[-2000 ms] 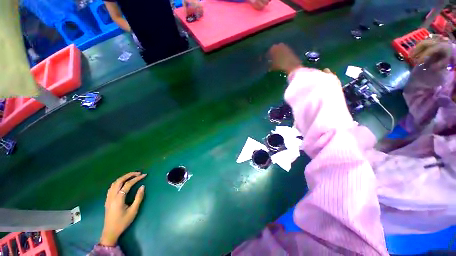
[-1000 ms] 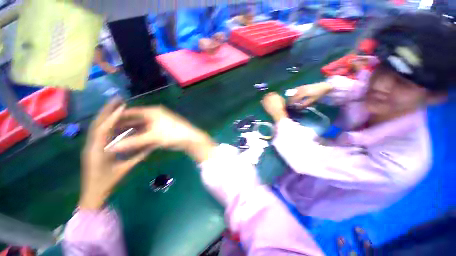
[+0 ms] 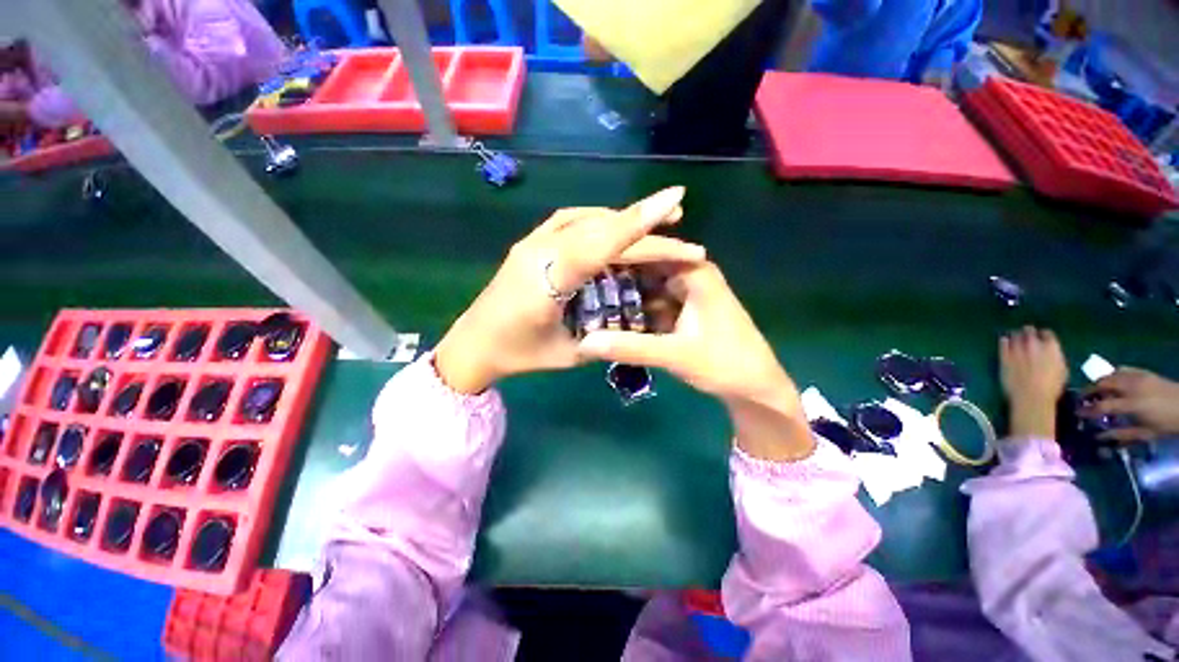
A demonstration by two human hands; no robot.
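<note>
My left hand (image 3: 530,304) and my right hand (image 3: 711,330) hold a stack of watch heads (image 3: 610,300) between them, above the green bench. The stack's edge shows dark and silver stripes; its ends are hidden by my palms and fingers. One black round watch head (image 3: 631,380) lies on the bench just below my hands. The large red compartment tray (image 3: 287,446) is at the left, with dark discs in its pockets. More discs (image 3: 877,422) lie on white sheets (image 3: 905,468) at the right, beside a yellowish tape roll (image 3: 966,431).
A grey post (image 3: 233,194) slants down between the tray and the belt. Divided red bins (image 3: 478,80), a red flat board (image 3: 879,129) and another red tray (image 3: 1073,142) are on the far side. Another person's hands (image 3: 1032,375) work at the right. A smaller red tray (image 3: 233,621) is under the large one.
The view has swung left, bringing the large tray into sight. My hands, apart two seconds ago and blurred close together one second ago, now hold the striped stack.
</note>
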